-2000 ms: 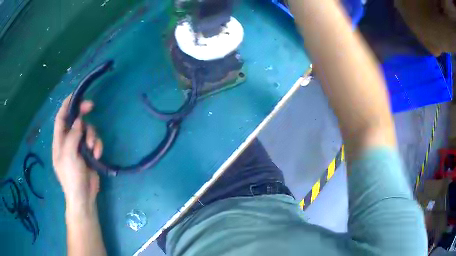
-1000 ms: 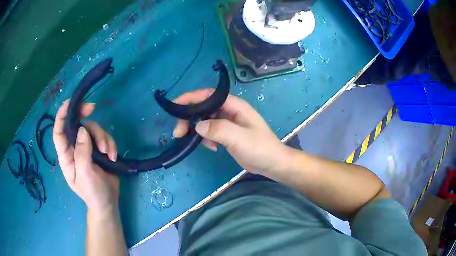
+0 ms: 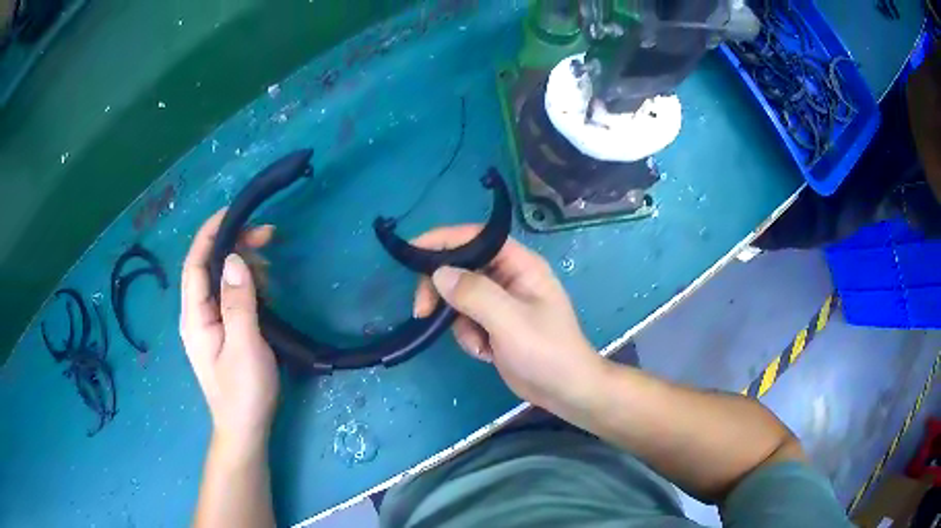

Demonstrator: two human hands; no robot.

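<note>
A large black C-shaped headband (image 3: pixel 351 356) is held above the blue-green bench, its opening facing away from me. My left hand (image 3: pixel 235 325) grips its left side; the free left end points up and right. A small black crescent yoke (image 3: pixel 454 253) is joined at the headband's right end. My right hand (image 3: pixel 516 315) pinches this joint between thumb and fingers, thumb on top. A thin dark wire (image 3: pixel 446 165) trails up from the yoke's left tip. My right fingertips are partly hidden behind the yoke and band.
A green press (image 3: pixel 537 196) with a white round pad (image 3: pixel 609 134) stands beyond my right hand. A blue bin (image 3: pixel 815 170) of dark curved parts is at the upper right. Loose yokes (image 3: pixel 88 361) lie at left. The bench's pale edge (image 3: pixel 454 438) runs near my body.
My right hand has come from the press area onto the band's right joint and holds it. The view has shifted, so the band, hands and press appear farther right than before.
</note>
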